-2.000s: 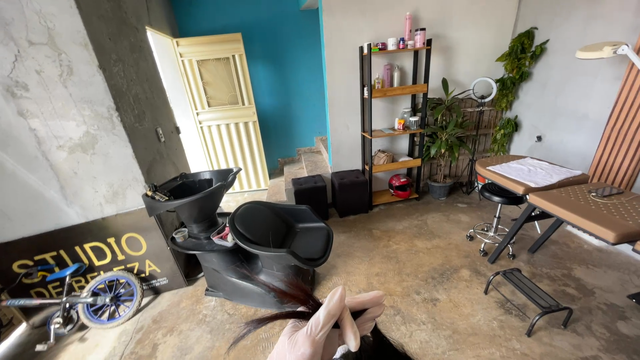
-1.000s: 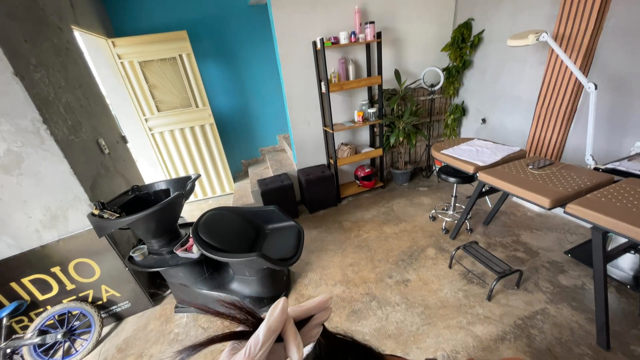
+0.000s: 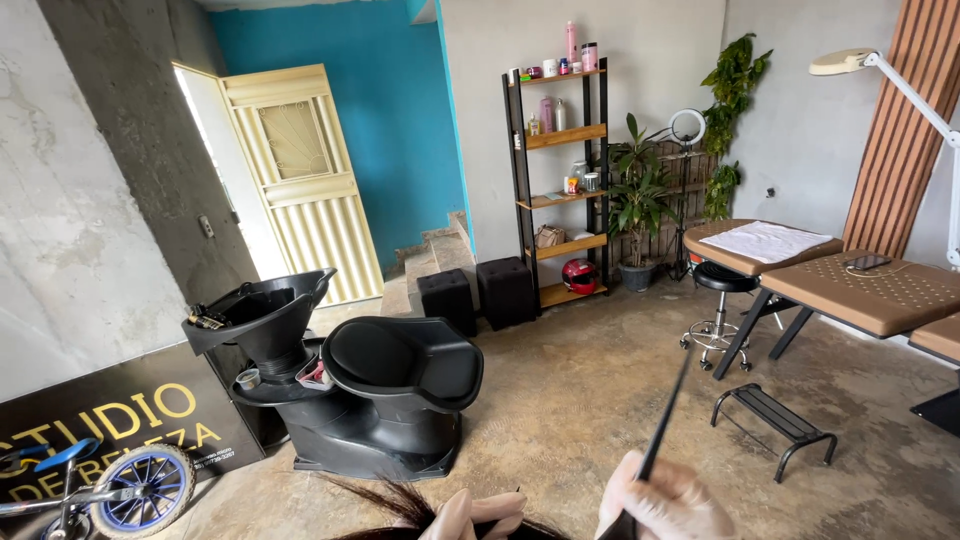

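At the bottom edge of the head view, my left hand point(image 3: 476, 516), in a pale glove, is closed on a lock of dark reddish hair point(image 3: 386, 499) whose loose ends fan out to the left. To its right, my gloved right hand point(image 3: 667, 495) grips a dark tool with a long thin pointed handle point(image 3: 667, 420), which looks like a tail comb; the handle points up. Its lower part is cut off by the frame. The head that the hair belongs to lies mostly below the view.
A black salon wash basin point(image 3: 274, 311) with its seat point(image 3: 405, 360) stands ahead to the left. A child's bicycle point(image 3: 142, 491) leans by a sign. Shelves point(image 3: 566, 139) and black poufs point(image 3: 508, 289) line the back. Right are a step stool point(image 3: 776, 420), wheeled stool point(image 3: 724, 279) and padded tables point(image 3: 870, 289).
My hands, crossed together at the hair before, are now apart. The right one has moved to the right and shows a dark pointed tool. The left remains at the hair.
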